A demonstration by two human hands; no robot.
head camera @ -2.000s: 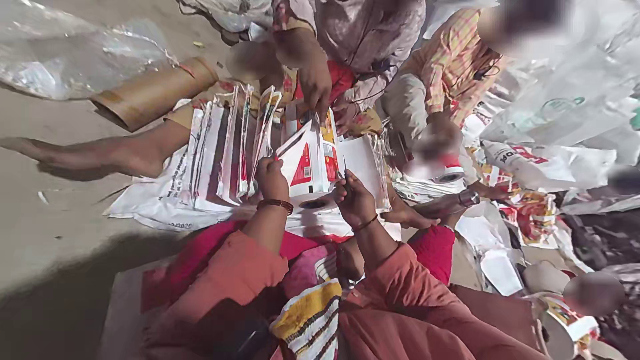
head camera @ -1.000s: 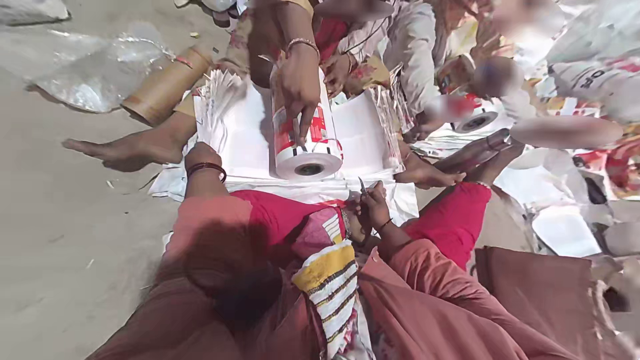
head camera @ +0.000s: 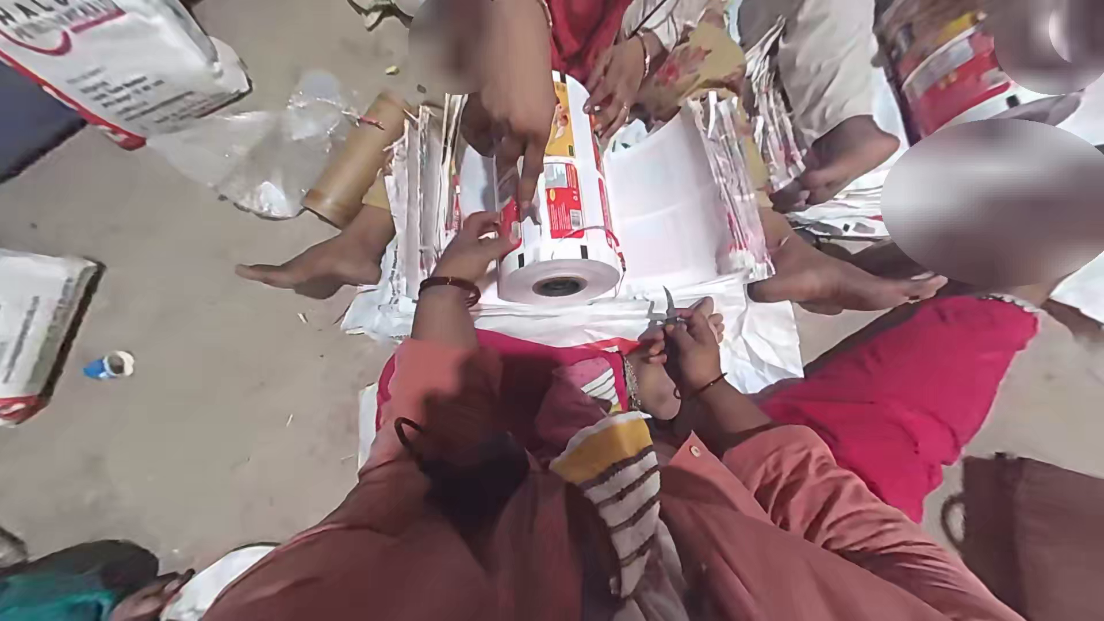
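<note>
A roll of printed red, yellow and white packaging film point(head camera: 565, 207) lies in front of me with its core end toward me. My left hand point(head camera: 470, 250) touches the roll's left side, its fingers at the red print. In my right hand point(head camera: 694, 345) is a pair of small metal scissors or snips point(head camera: 670, 306), its points up, close to my foot. White sheets point(head camera: 664, 198) spread under and beside the roll, with stacks of folded printed film point(head camera: 733, 190) upright at the right and more point(head camera: 427, 190) at the left. A co-worker's hand point(head camera: 522, 147) rests on the roll's top.
A cardboard tube point(head camera: 358, 164) and clear plastic film point(head camera: 267, 155) lie on the floor at the left. Printed white sacks point(head camera: 147, 69) are at the upper left. Co-workers' bare feet point(head camera: 319, 263) flank the work. A second roll point(head camera: 949, 69) is at the upper right.
Two seconds ago both my hands held up printed sheets before upright stacks; now the roll lies there. Since one second ago my left hand has moved to the roll's side.
</note>
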